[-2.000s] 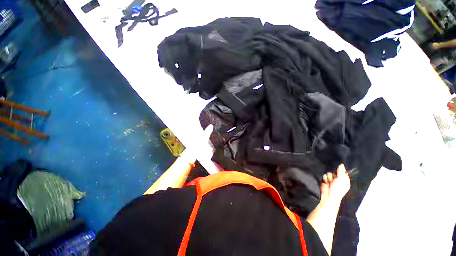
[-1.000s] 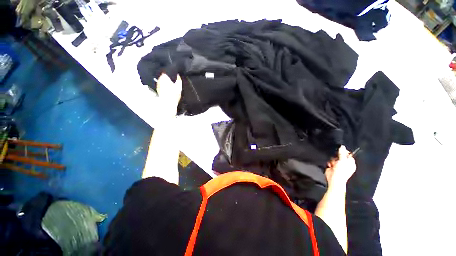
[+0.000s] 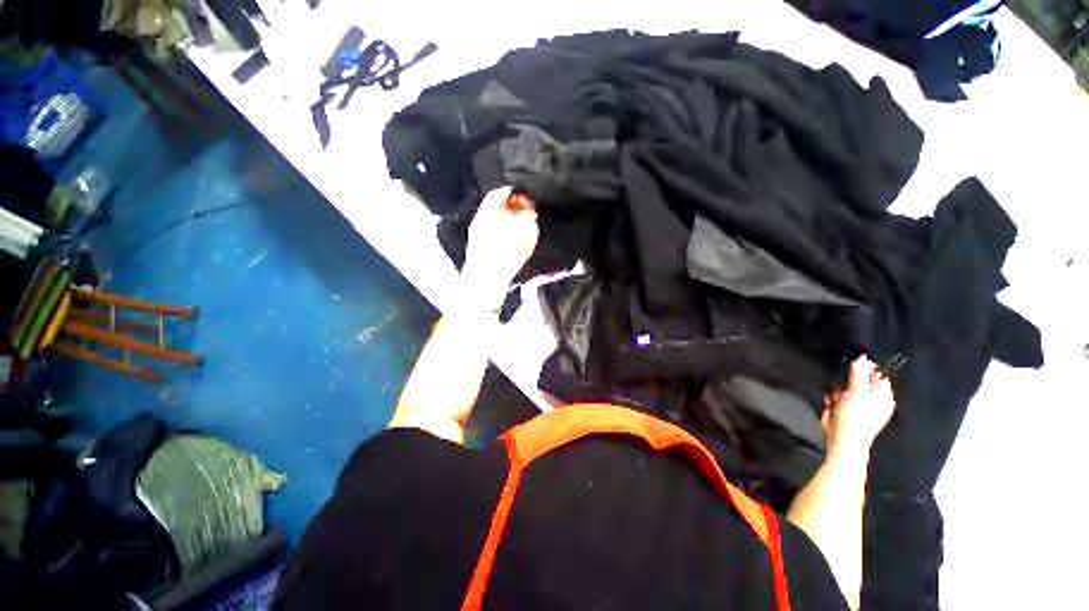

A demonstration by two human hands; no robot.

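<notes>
A heap of black garments (image 3: 717,143) lies crumpled in front of me, with greyer, shinier lining patches and a tiny white label (image 3: 644,340). My left hand (image 3: 502,239) is at the heap's left part, its fingers closed on black cloth below a grey patch (image 3: 543,161). My right hand (image 3: 862,406) rests at the heap's lower right. Its fingers are curled around a small thin tool, perhaps thread snips (image 3: 894,363), of which only the tip shows.
The white table (image 3: 311,167) bears tangled black strips (image 3: 358,81) at the far left and a navy garment with white stripes (image 3: 955,48) at the far right. Left of the table are a blue floor, a wooden stool (image 3: 131,332) and a green bundle (image 3: 203,495).
My left hand went out to the heap's left end, then came right and closed on cloth. A grey lining patch now shows mid-heap. My right hand stays at the lower right.
</notes>
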